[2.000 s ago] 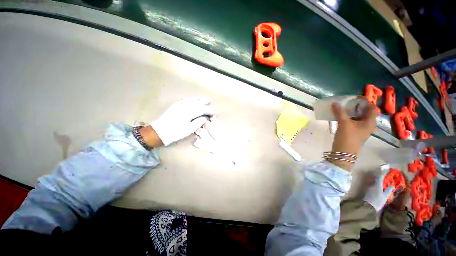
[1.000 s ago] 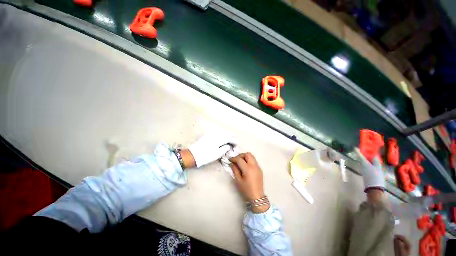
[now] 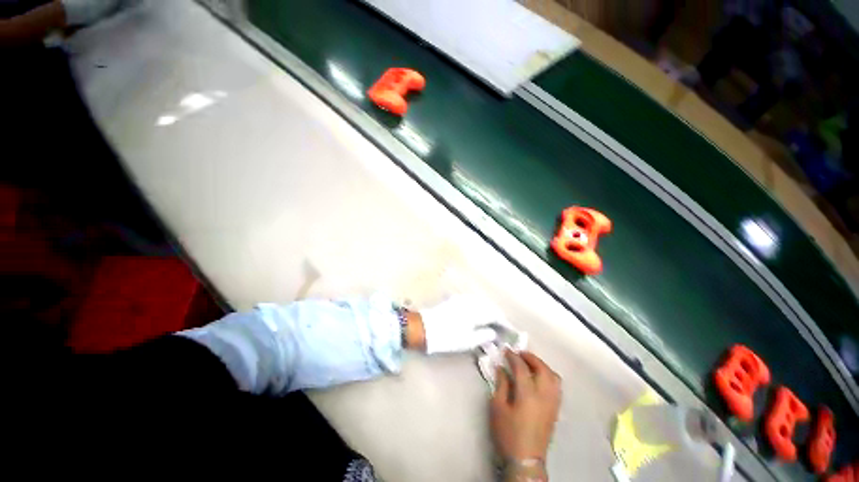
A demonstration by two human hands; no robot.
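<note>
My left hand (image 3: 461,325) wears a thin white glove and lies over the off-white bench, its fingers on a crumpled white cloth (image 3: 490,362). My right hand (image 3: 527,405) is bare, with a bracelet at the wrist, and its fingertips pinch the same cloth from the right side. The two hands meet at the cloth. What lies under the gloved fingers is hidden. The cloth could also be a spare glove; I cannot tell.
Orange controller shells (image 3: 581,239) lie on the green conveyor belt (image 3: 490,155) beyond the metal side rail (image 3: 452,202). A clear bottle (image 3: 695,424) and yellow paper (image 3: 640,435) are at lower right. A white board (image 3: 471,38) spans the belt. Another person's gloved hand (image 3: 89,9) is at top left.
The view has swung left. Since two seconds ago, my right hand has let go of the clear bottle and come over to the cloth. The neighbouring worker at the right has left the picture.
</note>
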